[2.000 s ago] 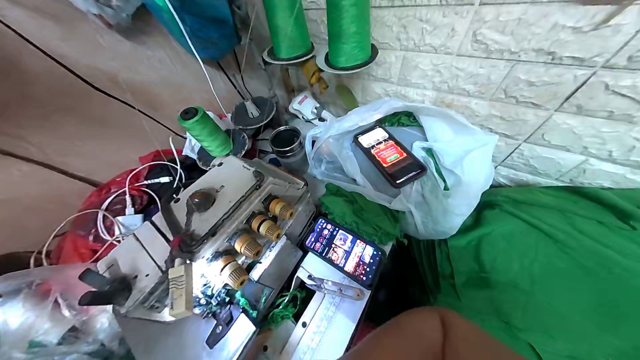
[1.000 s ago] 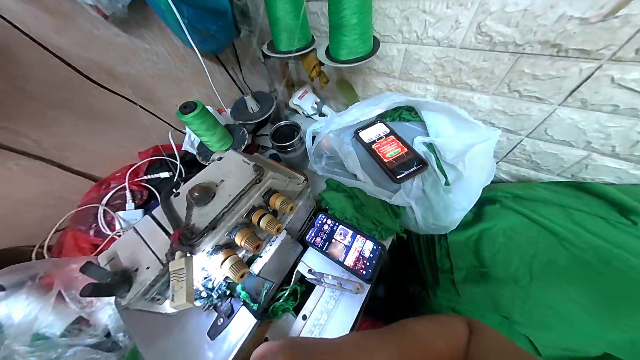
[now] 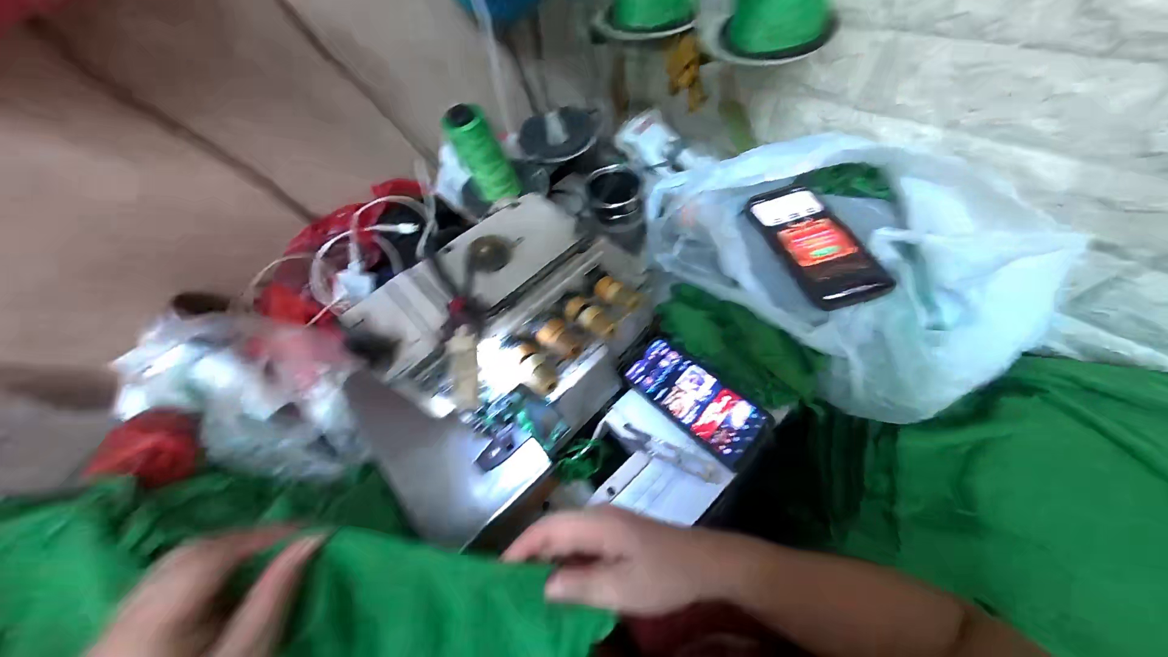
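Note:
Green fabric (image 3: pixel 429 593) stretches along the lower left, in front of a lit overlock sewing machine (image 3: pixel 529 265) with several yellowish tension dials. My left hand (image 3: pixel 219 584), blurred, grips this fabric at the bottom left. My right hand (image 3: pixel 620 557) pinches the fabric's upper edge near its right end, just below the machine's plate. A smartphone (image 3: pixel 698 401) with a lit screen lies at the machine's right side. Small green scraps and threads (image 3: pixel 579 456) lie by the needle area, which is partly hidden.
A second phone (image 3: pixel 821 246) rests on a whitish plastic bag (image 3: pixel 985 274) by the brick wall. A green thread cone (image 3: pixel 484 155) stands behind the machine. More green cloth (image 3: pixel 1040 484) covers the right side. Clear plastic bags (image 3: pixel 246 392) and white cables (image 3: pixel 356 237) are at the left.
My left hand and the green fabric have come into view at the lower left. My right hand, only partly visible before, now shows holding the fabric. The view has shifted left.

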